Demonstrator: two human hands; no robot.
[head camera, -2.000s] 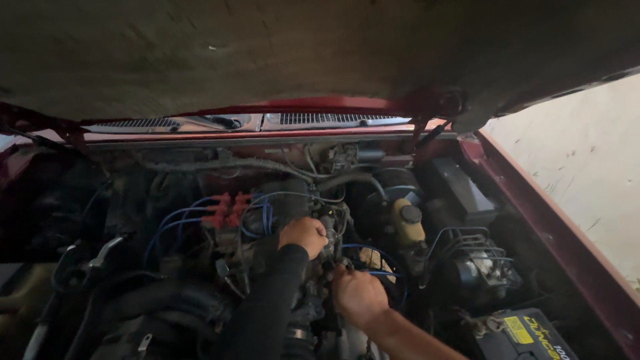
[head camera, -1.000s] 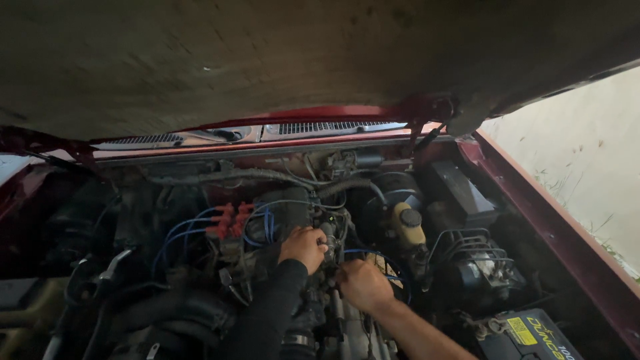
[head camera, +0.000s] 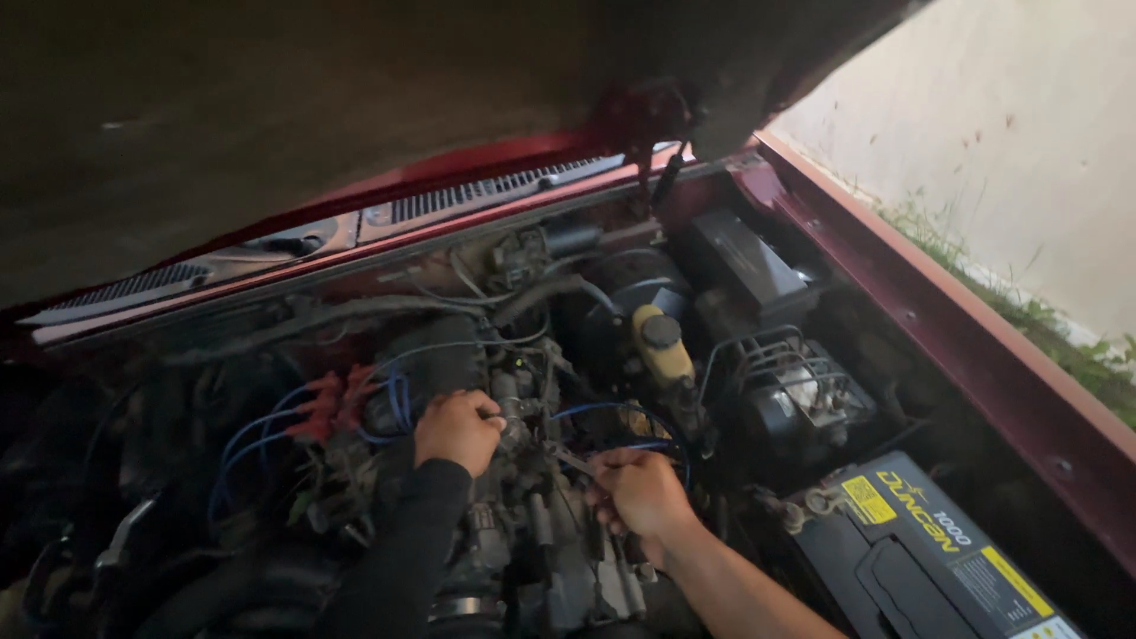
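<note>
My left hand (head camera: 459, 432), below a black sleeve, rests with curled fingers at the metal parts on top of the engine (head camera: 524, 524); whether it grips something is hidden. My right hand (head camera: 641, 497) is closed around a slim metal tool, seemingly a wrench (head camera: 572, 459), whose far end reaches toward the fittings at the engine's middle. Blue ignition wires (head camera: 257, 435) run from red connectors (head camera: 330, 406) left of my left hand. Another blue wire (head camera: 612, 406) loops behind my right hand.
The raised hood (head camera: 311, 106) hangs over the engine bay. A yellowish fluid reservoir with a black cap (head camera: 664, 342) stands behind my right hand, near a metal-piped unit (head camera: 799, 390). A Duncan car battery (head camera: 923, 550) sits at the lower right, inside the red fender (head camera: 958, 355).
The view has swung to the right and tilted. Both hands stay over the middle of the engine; the slim tool in my right hand now shows plainly.
</note>
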